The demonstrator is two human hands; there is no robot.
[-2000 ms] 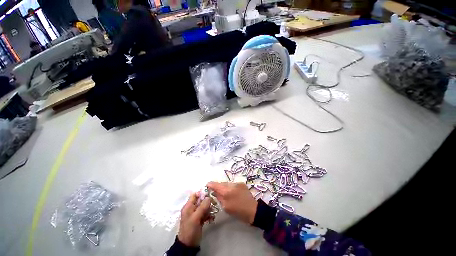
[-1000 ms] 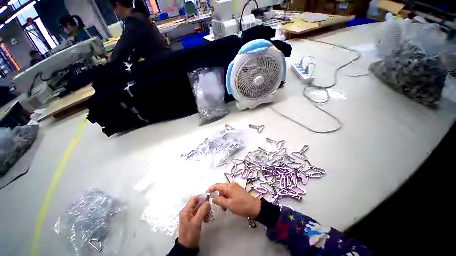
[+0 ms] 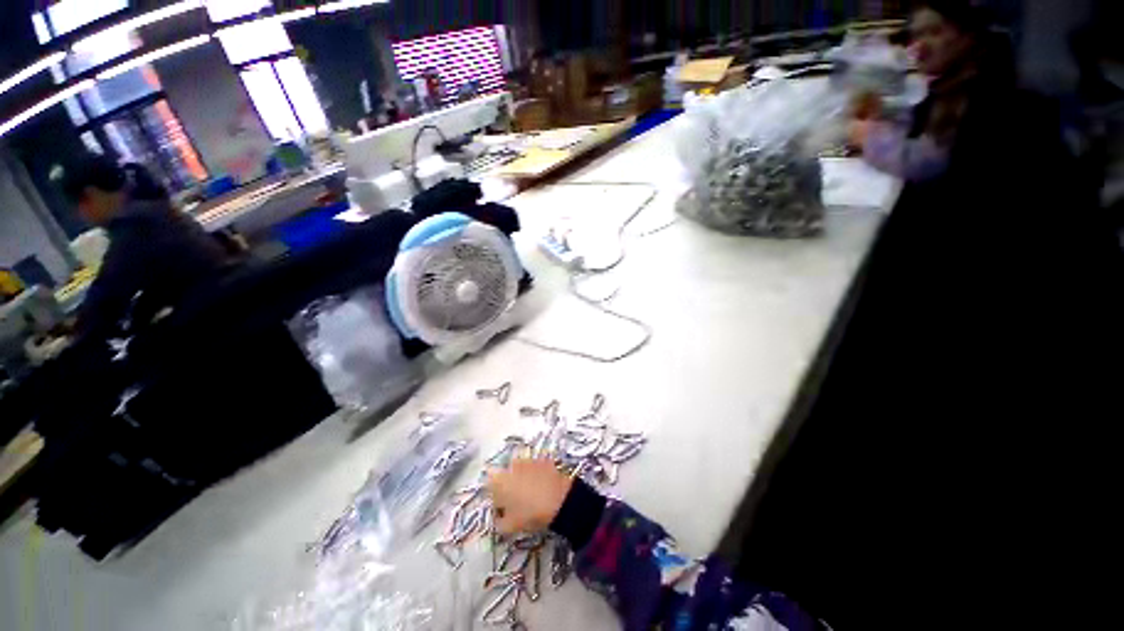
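Note:
My right hand (image 3: 528,494) is over the loose pile of silver snap hooks (image 3: 595,440), fingers pointing down to the left. Its fingertips are blurred, and I cannot tell if they hold a hook. Hooks lie on both sides of it and below it. My left hand is not in view. A group of hooks on crumpled clear plastic (image 3: 413,484) lies left of the right hand, blurred. More shiny clear material (image 3: 358,598) is at the bottom edge.
A white and blue desk fan (image 3: 459,286) stands beyond the hooks, a filled plastic bag (image 3: 358,351) beside it. A black fabric stack (image 3: 234,382) is at left, a power strip (image 3: 561,247) behind the fan. A large hardware bag (image 3: 754,185) stands far back; a person (image 3: 949,136) is at right.
The view has swung right and tilted. My right hand has left the left hand and moved onto the hook pile. My left hand has gone out of view. A person now shows at right.

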